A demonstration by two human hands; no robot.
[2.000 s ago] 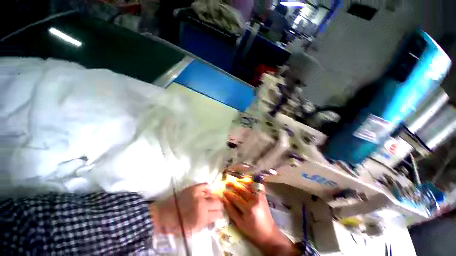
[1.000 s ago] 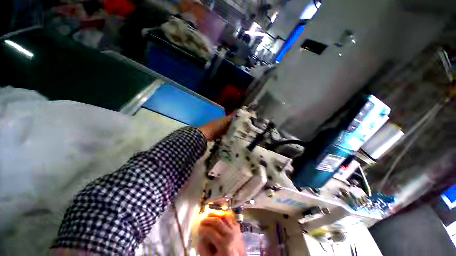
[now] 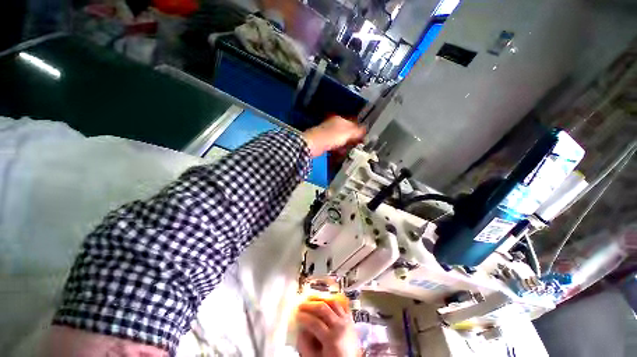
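Observation:
The white sewing machine (image 3: 412, 268) stands right of centre, with a yellow lamp glow at its needle area. My right hand (image 3: 325, 322) is at the glow, below the machine head, with its fingers curled; what lies under them is hidden. My left arm, in a black-and-white checked sleeve, stretches across the white fabric (image 3: 49, 188). My left hand (image 3: 337, 134) is at the back left of the machine head, small and blurred, and its grip cannot be made out. The white fabric lies heaped at the left and runs under the sleeve towards the machine.
A teal-blue slab with a white label (image 3: 494, 230) stands above the machine head, with a white cone (image 3: 564, 197) behind it. A dark green table (image 3: 105, 94) lies at the upper left. A blue bin (image 3: 255, 80) with cloth on it stands behind.
My left hand has left the needle area, where it was beside my right hand, and has reached up behind the machine head. My right hand has stayed at the lamp glow. The view has shifted.

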